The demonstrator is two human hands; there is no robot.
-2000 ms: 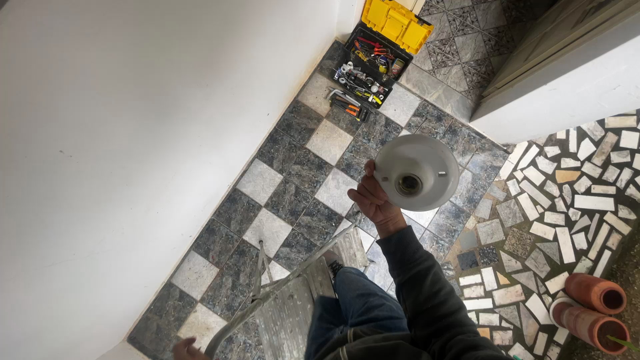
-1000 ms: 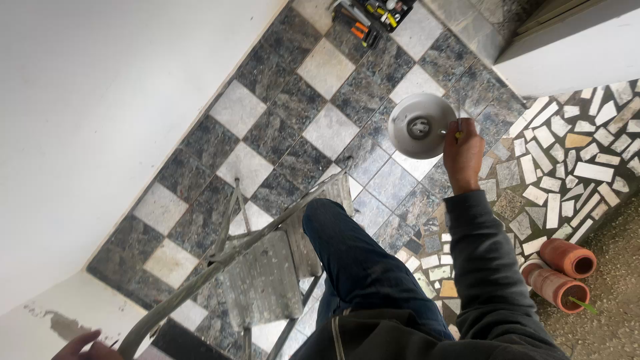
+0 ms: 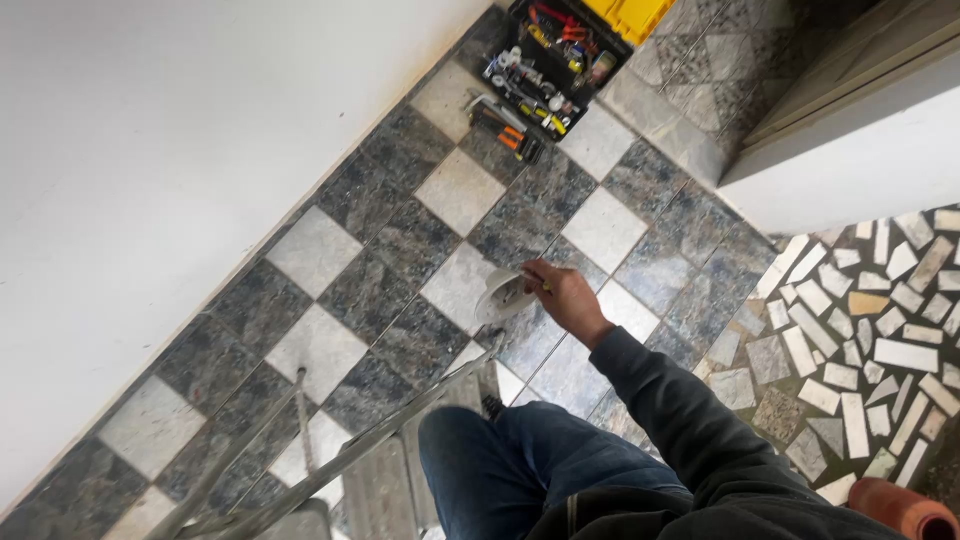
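Observation:
In my right hand I hold a white round lamp fixture by its rim, tilted, out in front of my body and over the tiled floor. Its hollow side with fittings inside shows partly. My left hand is outside the picture. Below me stands a metal stepladder, its rail running up from the lower left. My legs in jeans are beside its steps, with one dark shoe partly visible near them.
An open black toolbox with a yellow lid and many hand tools stands near the wall at the top. Orange-and-black pliers lie beside it. Terracotta pipes are at the lower right, by a broken-tile mosaic floor.
My right hand has lowered the lamp fixture and moved it left, tilting it. My left hand, seen at the lower left in both earlier frames, has left the view.

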